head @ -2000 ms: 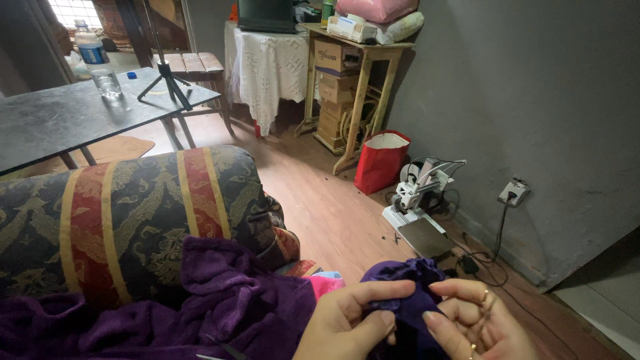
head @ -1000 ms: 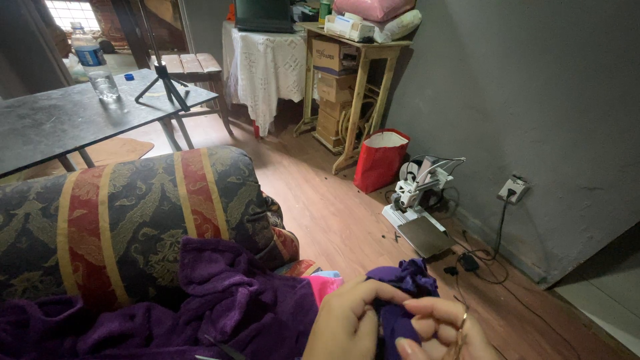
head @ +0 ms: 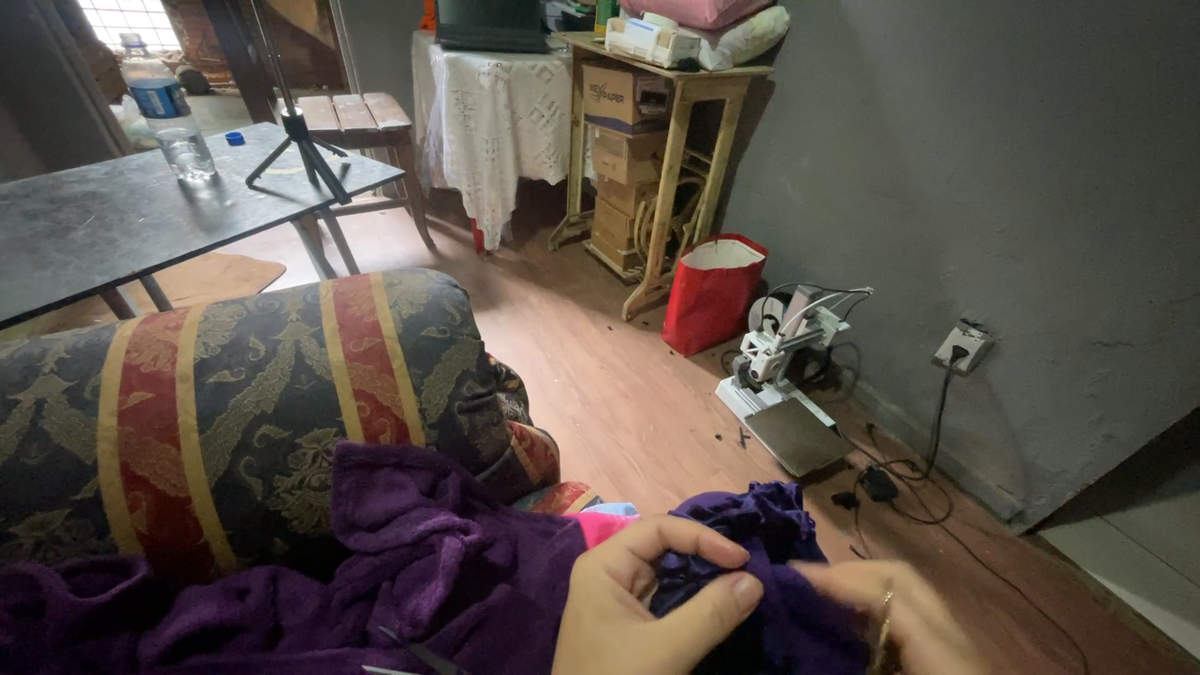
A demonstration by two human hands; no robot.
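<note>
My left hand (head: 656,595) pinches a bunched dark purple-blue cloth (head: 778,581) between thumb and fingers, low in the view. Beside it, my right hand (head: 891,609), blurred and wearing a gold-coloured ring, is at the cloth's right side; whether its fingertips grip anything cannot be told. A purple plush fabric (head: 450,562) lies to the left over the patterned sofa arm. On that fabric, at the bottom edge, are partly visible metal blades (head: 412,652), perhaps scissors. Pink cloth (head: 600,527) shows just behind my left hand.
The striped sofa arm (head: 253,412) fills the left. Beyond it a grey table (head: 103,216) bears a plastic bottle (head: 169,112) and a small tripod (head: 300,150). A red bag (head: 715,295), a small 3D printer (head: 787,366) and black cables (head: 937,441) are on the floor by the wall.
My right hand has moved off to the right from its place close against my left hand a second ago. My left hand still holds the bunched cloth.
</note>
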